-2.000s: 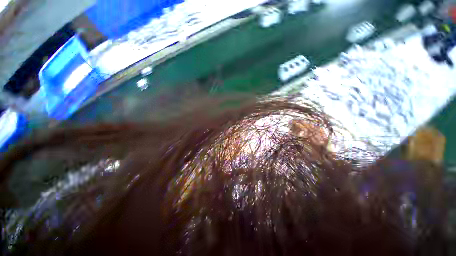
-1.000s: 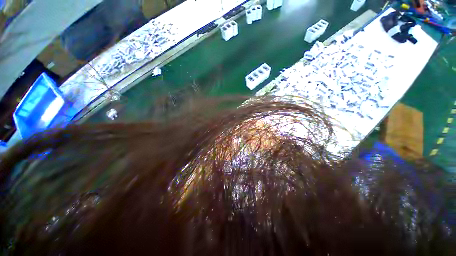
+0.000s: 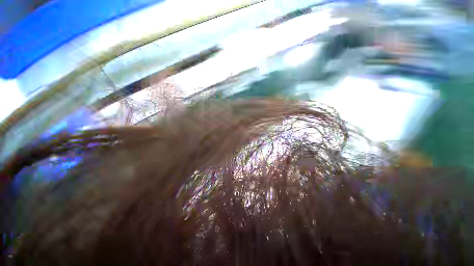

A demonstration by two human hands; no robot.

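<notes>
Dark brown hair hangs over the lower half and middle of the view and hides what lies nearest in front of me. Neither of my hands can be made out. Beyond the hair, a white work surface point(image 3: 382, 111) shows at the right, strongly blurred; no single parts can be told on it. A narrow piece of the green belt point(image 3: 267, 85) shows beyond the hair in the middle.
A long pale band with a yellowish edge runs across the upper left. A large blue shape point(image 3: 47, 31) fills the top left corner. A blurred dark clump point(image 3: 358, 44) is at the upper right. Green floor point(image 3: 457, 130) shows at the far right. A tan block point(image 3: 416, 158) is partly hidden.
The whole view has swung and blurred. The loose white pieces and the grouped white units seen before can no longer be made out. The blue tray at the left is no longer clear.
</notes>
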